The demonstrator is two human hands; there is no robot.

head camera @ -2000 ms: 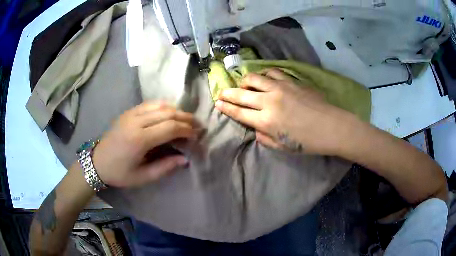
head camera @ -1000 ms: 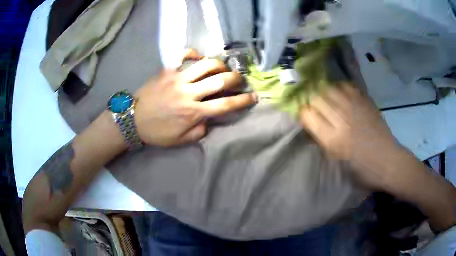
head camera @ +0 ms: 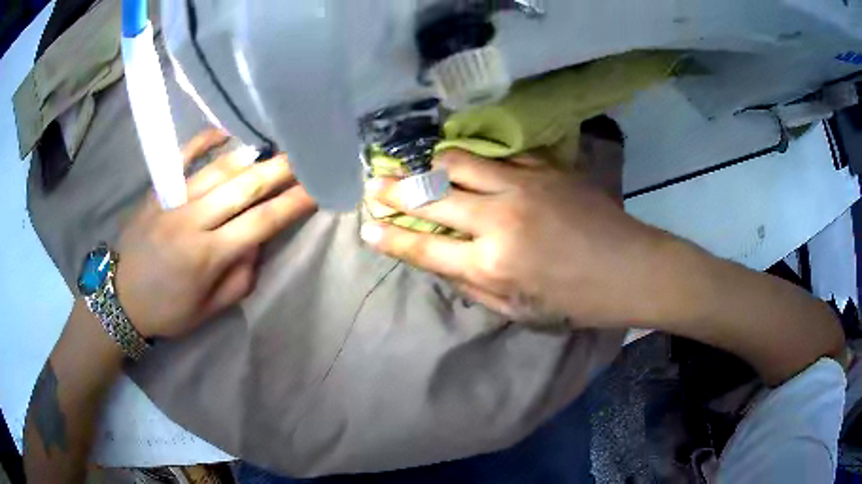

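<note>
A large taupe garment panel point(head camera: 312, 378) lies under the machine head and hangs over the wearer's lap. Olive-yellow cloth point(head camera: 567, 95) is bunched right of the needle area and runs to the right behind my right hand. My left hand point(head camera: 203, 246) lies on the panel, left of the head, fingers spread and pointing to the needle area, some fingertips behind the head. My right hand point(head camera: 501, 232) presses the edge of the yellow cloth onto the panel, fingertips just right of the head. The machine head point(head camera: 293, 104) hides the needle and presser foot.
Two tension dials with pale knobs point(head camera: 470, 76) sit above my right hand. A blue air tube with a white nozzle point(head camera: 154, 113) stands over my left hand. A beige folded strip of cloth point(head camera: 76, 66) lies at the upper left. The white table point(head camera: 737, 203) shows at the right.
The view has shifted closer to the machine head. My right hand has come back beside the needle area onto the yellow cloth. My left hand is now farther left of it.
</note>
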